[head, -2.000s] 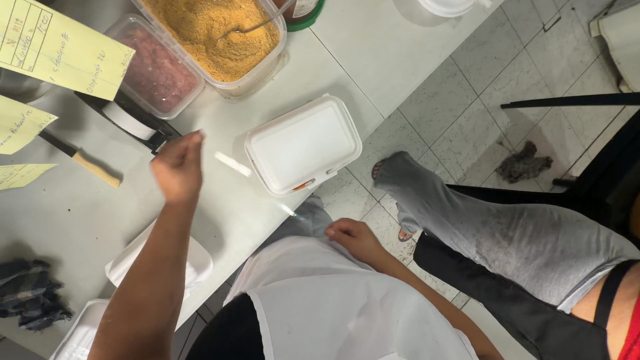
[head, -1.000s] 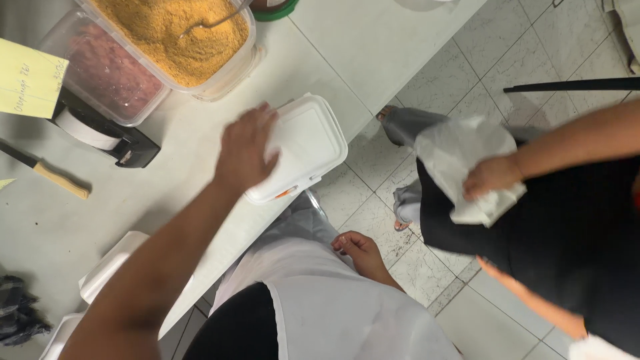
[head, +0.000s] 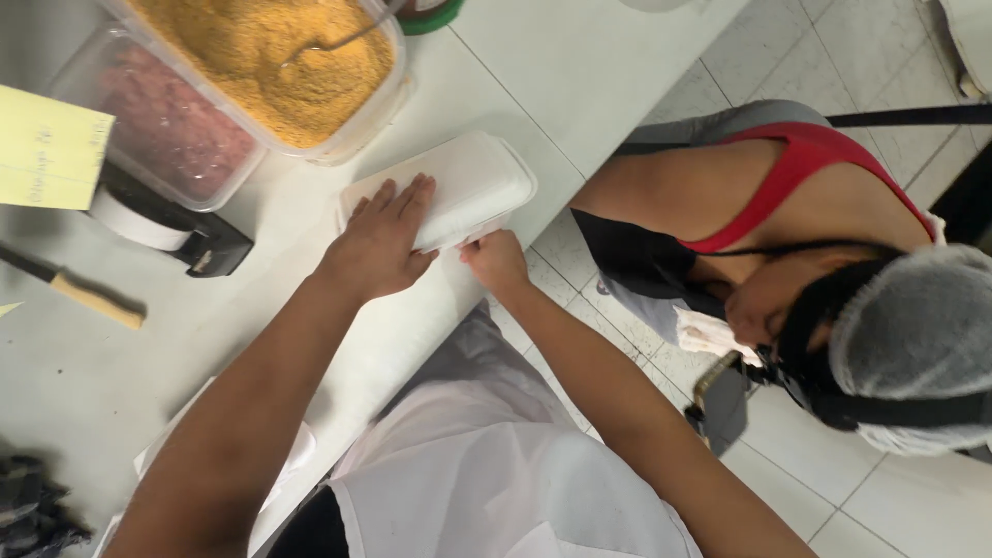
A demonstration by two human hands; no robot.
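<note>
A white lidded takeaway container (head: 453,186) sits near the table's edge, its lid down. Across the left part of the lid lies my left hand (head: 387,236), fingers stretched out and thumb down over the near side. My right hand (head: 496,260) is at the near side of the same container, fingers curled and pinching at its edge below the lid. Exactly what its fingertips grip is partly hidden.
Beyond stand a tub of orange-yellow crumbs (head: 310,85) with a spoon and a clear box of pink minced meat (head: 174,128). A tape dispenser (head: 209,244) and a knife (head: 97,298) lie left. At right, a person in a hairnet (head: 914,333) bends close to the table.
My left hand has moved onto the lid from the left. My right hand has come up from beside my apron to the container's near side. The other person now bends down near the table.
</note>
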